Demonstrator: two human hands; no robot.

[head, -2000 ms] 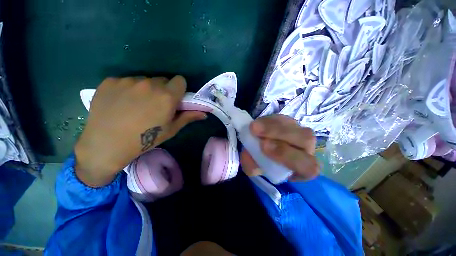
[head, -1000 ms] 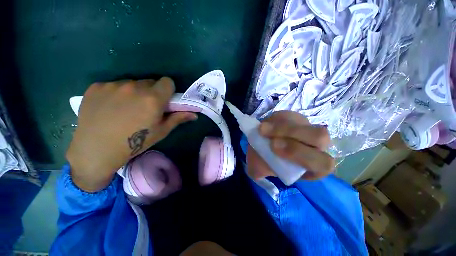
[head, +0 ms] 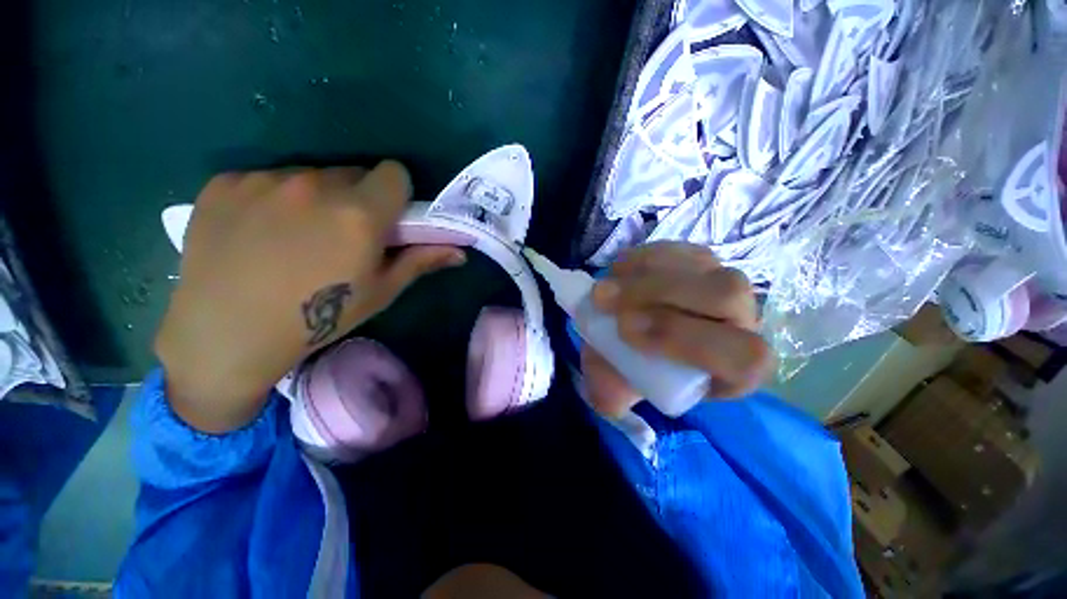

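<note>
My left hand [head: 281, 281] grips the headband of the cat-ear headphones [head: 529, 281] at the bench edge, hiding much of the band. The right ear base [head: 486, 197] is open and shows small grey inner parts. Only the tip of the left ear [head: 177, 225] shows beside my hand. Both pink-padded ear cups [head: 360, 398] hang below the band. My right hand [head: 679, 322] holds the white glue bottle [head: 655, 372]. Its nozzle points up and left, with the tip at the headband's outer side just below the right ear base; I cannot tell whether it touches.
A dark parts tray [head: 605, 164] at the right is heaped with white ear covers [head: 755, 117]. A clear plastic bag [head: 837, 293] lies over its near side. Other headphones [head: 983, 302] lie at far right, above cardboard boxes [head: 959, 439]. Another tray [head: 53, 374] is at the left edge.
The nozzle was inside the right ear base two seconds ago. It has since moved out to the ear's lower outer side. My left hand still holds the band.
</note>
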